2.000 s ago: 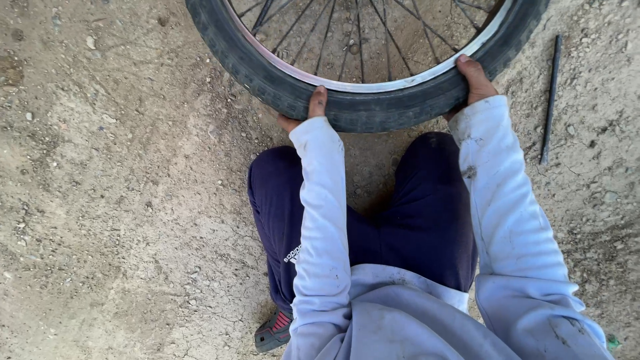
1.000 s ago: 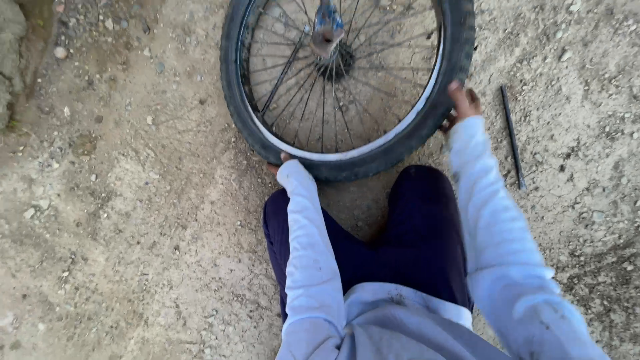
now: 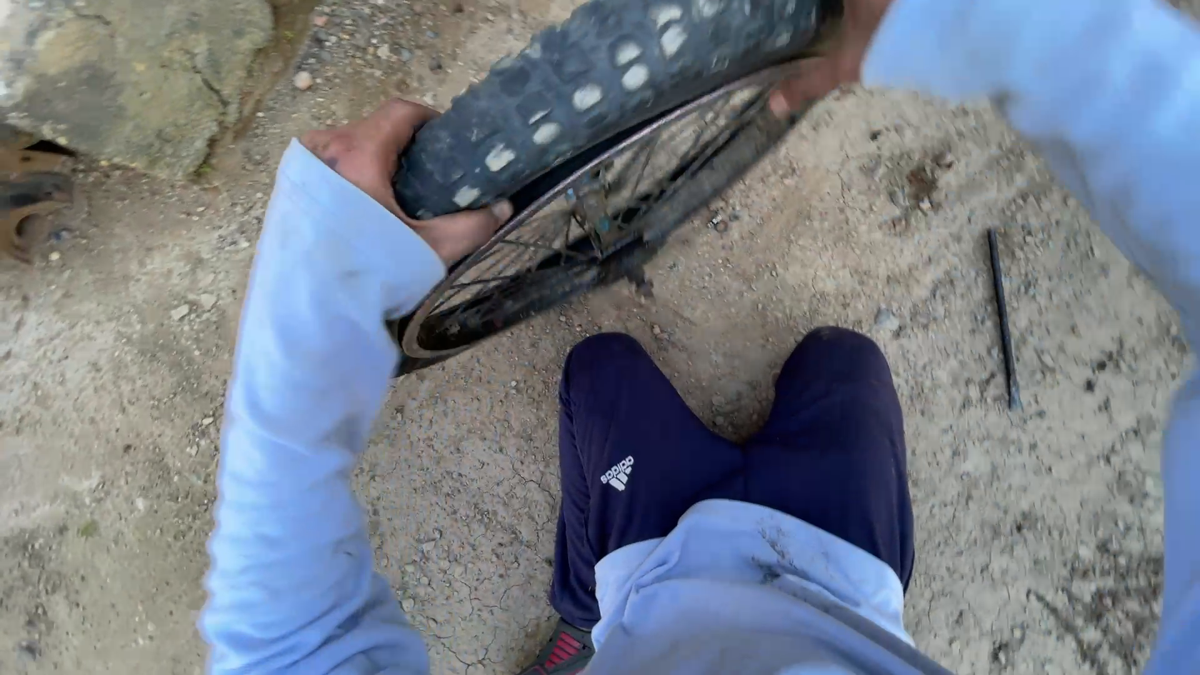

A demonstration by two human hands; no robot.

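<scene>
A bicycle wheel with a knobby black tire (image 3: pixel 600 89) is tilted up at the top centre, its tread toward me. Light patches show on several knobs. My left hand (image 3: pixel 403 183) grips the tire at its left side, the thumb by the gap between tire and rim. At the upper right my right hand (image 3: pixel 830 61) holds the tire, partly cut off by the frame edge and covered by the sleeve. Spokes and the hub (image 3: pixel 591 211) show below the tire, and the wheel's lower side is near the dirt.
A thin dark rod (image 3: pixel 1002 319) lies on the dirt at the right. At the upper left is a large rock (image 3: pixel 122 80), with a brownish object (image 3: pixel 33 197) below it, unclear in kind. My bent knees (image 3: pixel 731 422) are just below the wheel.
The wheel, which faced me flat in the earlier frames, is now tipped up with its tread showing. Both hands still hold it and have risen with it. The view has shifted.
</scene>
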